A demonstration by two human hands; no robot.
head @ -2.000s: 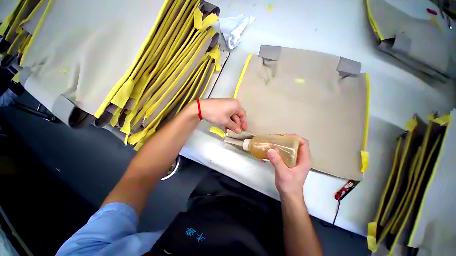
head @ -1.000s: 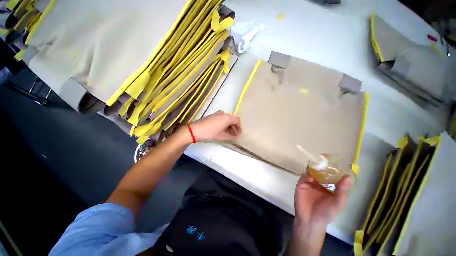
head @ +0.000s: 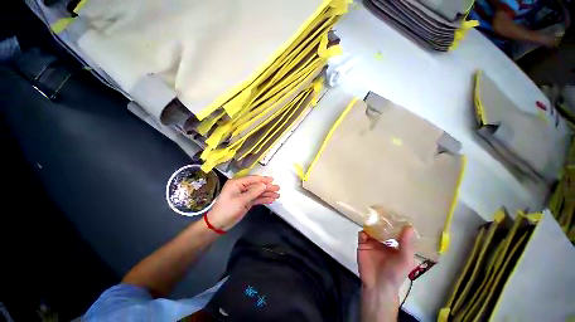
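A beige bag body [head: 384,166] lies flat on the table, with yellow binding down both sides and two grey tabs at its far edge. A short yellow tape end [head: 300,171] sticks out past its left near corner. My right hand [head: 388,261] holds the glue bottle [head: 386,225] over the panel's near edge, its nozzle pointing left. My left hand [head: 252,192] is at the table's front edge, left of the panel, fingers close together; I cannot tell if anything small is between them. Red-handled snips [head: 418,270] lie at the panel's right near corner, partly hidden.
A thick stack of bag bodies [head: 208,47] stands left, another [head: 536,270] at right. A white rag [head: 340,69] lies by the left stack. More pieces [head: 419,19] and a folded bag [head: 514,135] lie across the table. A scrap bin [head: 192,190] stands below the edge. A person's arm [head: 517,28] shows top right.
My left hand has moved off the panel's left near corner towards the bin. My right hand has drawn the bottle away from that corner to the right. The view has shifted, showing more of the bin.
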